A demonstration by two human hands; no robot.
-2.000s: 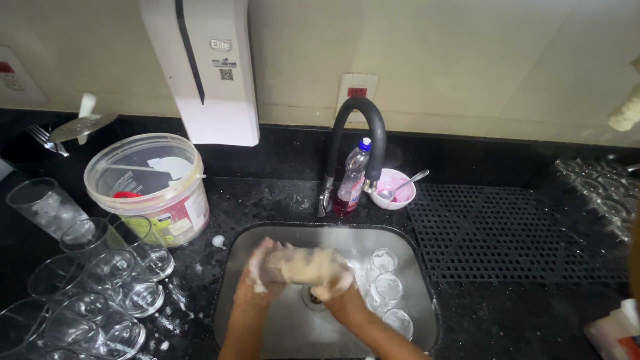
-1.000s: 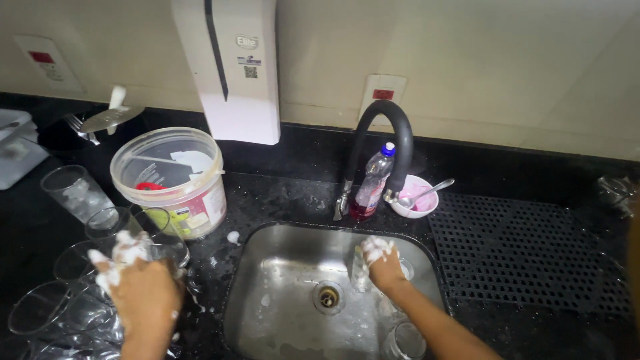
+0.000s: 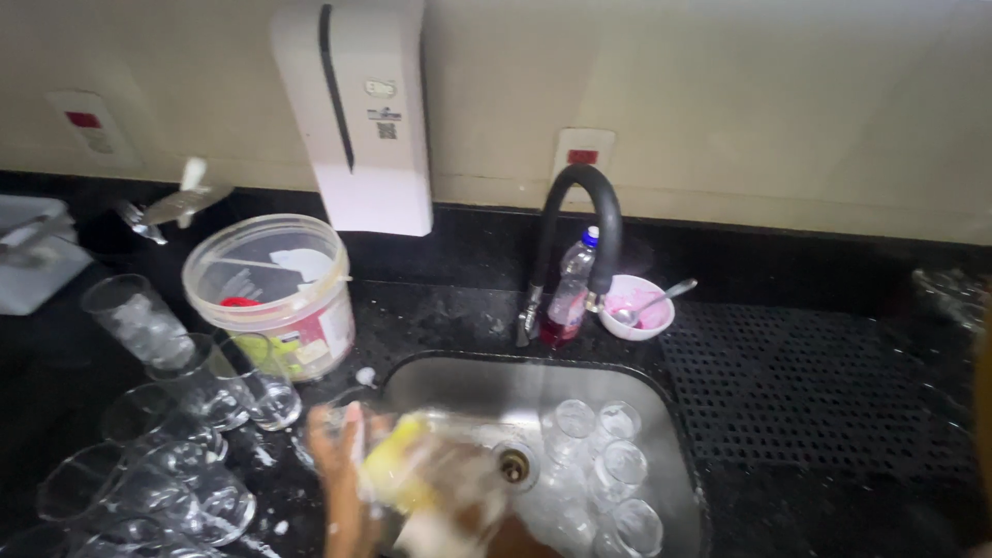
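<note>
My left hand (image 3: 345, 465) is at the left rim of the steel sink (image 3: 682, 434), its fingers around a clear drinking glass (image 3: 333, 418) that is partly hidden. My right hand (image 3: 473, 496), blurred and foamy, holds a yellow sponge (image 3: 399, 465) close against my left hand. Several upright glasses (image 3: 624, 465) stand on the right side of the sink, beside the drain (image 3: 513, 465). More clear glasses (image 3: 221, 504) crowd the counter at the left.
A black curved faucet (image 3: 577, 174) rises behind the sink, near a soap bottle (image 3: 570, 291) and a white bowl (image 3: 639, 333) with a spoon. A plastic bucket (image 3: 341, 310) stands left. A black perforated mat (image 3: 814, 387) lies right. A white dispenser (image 3: 387, 186) hangs above.
My left hand has moved from the glasses on the left counter to the sink's left rim. My right hand has left the glasses at the sink's right and come across to my left hand.
</note>
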